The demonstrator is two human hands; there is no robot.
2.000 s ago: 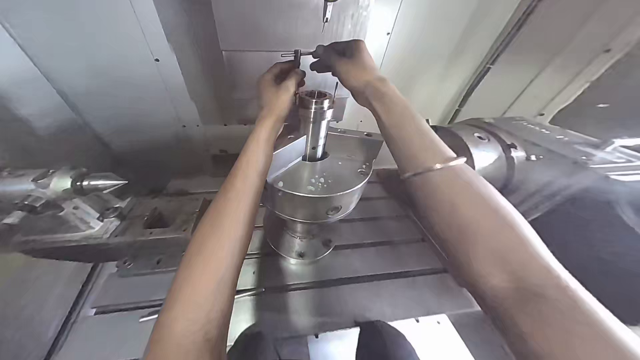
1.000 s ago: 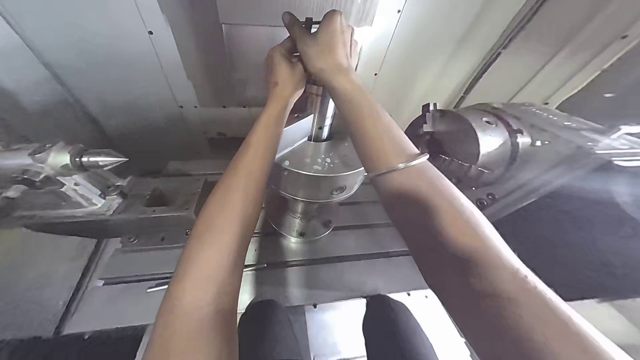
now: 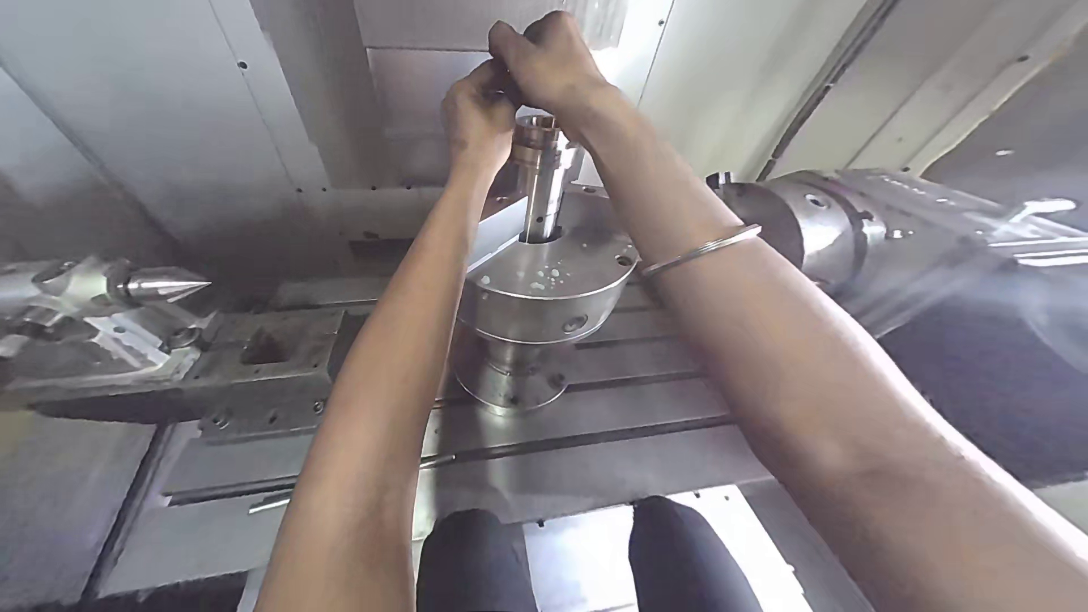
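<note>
My left hand [image 3: 480,110] and my right hand [image 3: 548,64] meet above an upright metal sleeve [image 3: 541,191] that has a copper-coloured collar near its top. Fingers of both hands are curled around something small and dark between them, mostly hidden, so I cannot tell what it is or which hand grips it. The sleeve rises from the hole of a thick, partly round steel fixture [image 3: 544,302] with pale droplets on its top face. Below it, a round flanged base [image 3: 510,391] rests on the slotted machine table.
A pointed tailstock centre [image 3: 166,285] juts in from the left. At right is a cylindrical chuck [image 3: 816,225] on its housing. A thin metal rod [image 3: 270,503] lies on the slotted table [image 3: 595,463], near my left forearm. Sheet-metal walls stand behind.
Two seconds ago my hands were apart, with a small rod-like tool between them. One second ago they were together over the sleeve's top; now they are together and the sleeve's open top shows.
</note>
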